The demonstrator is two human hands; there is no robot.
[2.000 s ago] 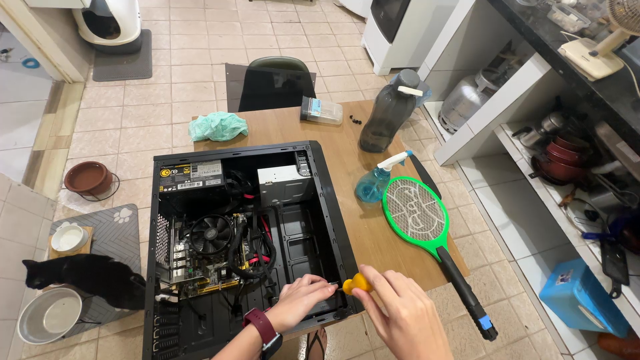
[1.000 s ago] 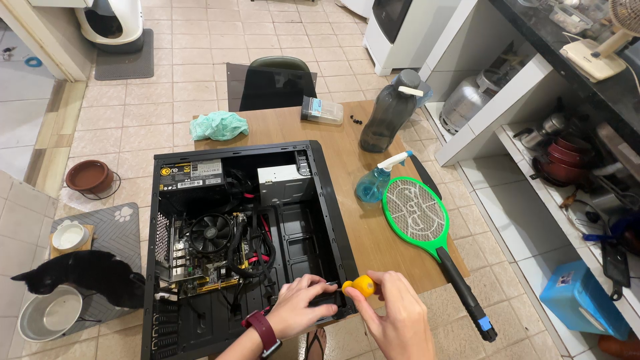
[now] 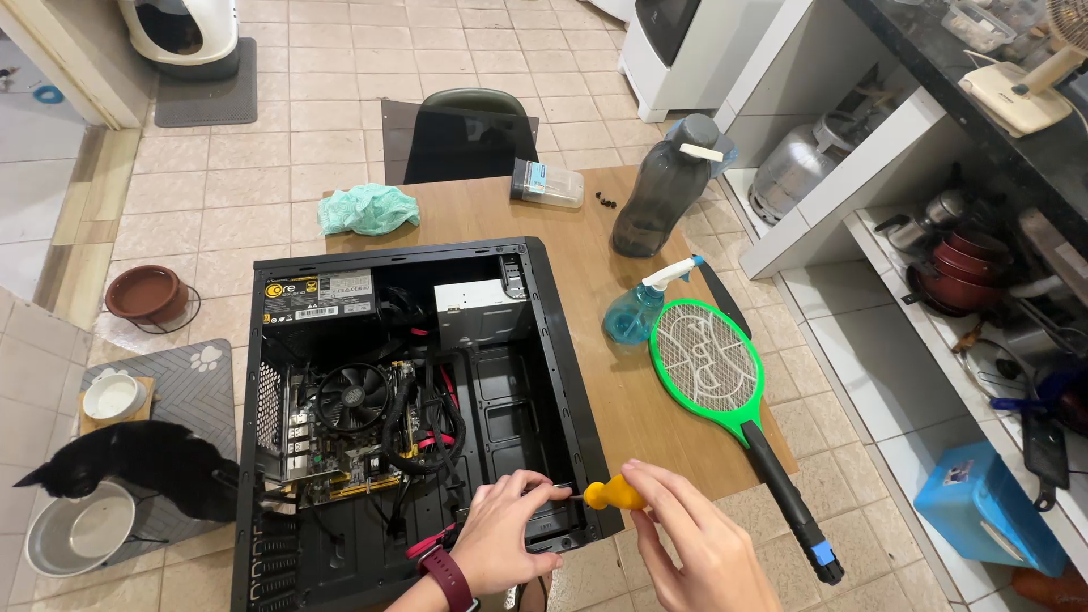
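Note:
My right hand [image 3: 693, 540] grips the yellow handle of a screwdriver [image 3: 616, 493], its short shaft pointing left at the lower right edge of an open black computer case [image 3: 571, 382]. Beside the tip, my left hand [image 3: 510, 527], with a dark red watch strap on the wrist, reaches into the case's lower right corner. Its fingers touch a part there that is mostly hidden, so what they hold is unclear. Inside the case are a power supply [image 3: 319, 297], a round CPU fan [image 3: 354, 397], a motherboard, black and red cables and a silver drive [image 3: 480, 313].
On the wooden table [image 3: 629, 408] are a green electric swatter [image 3: 710, 361], a blue spray bottle [image 3: 633, 313], a dark water bottle [image 3: 663, 200], a clear plastic box [image 3: 548, 184], small black pieces [image 3: 605, 200] and a green cloth [image 3: 370, 209]. A black cat [image 3: 153, 463] stands by bowls at left.
The screwdriver's yellow handle stays at the case's right edge, with my right hand's fingers shifting around it. My left hand remains at the lower right corner.

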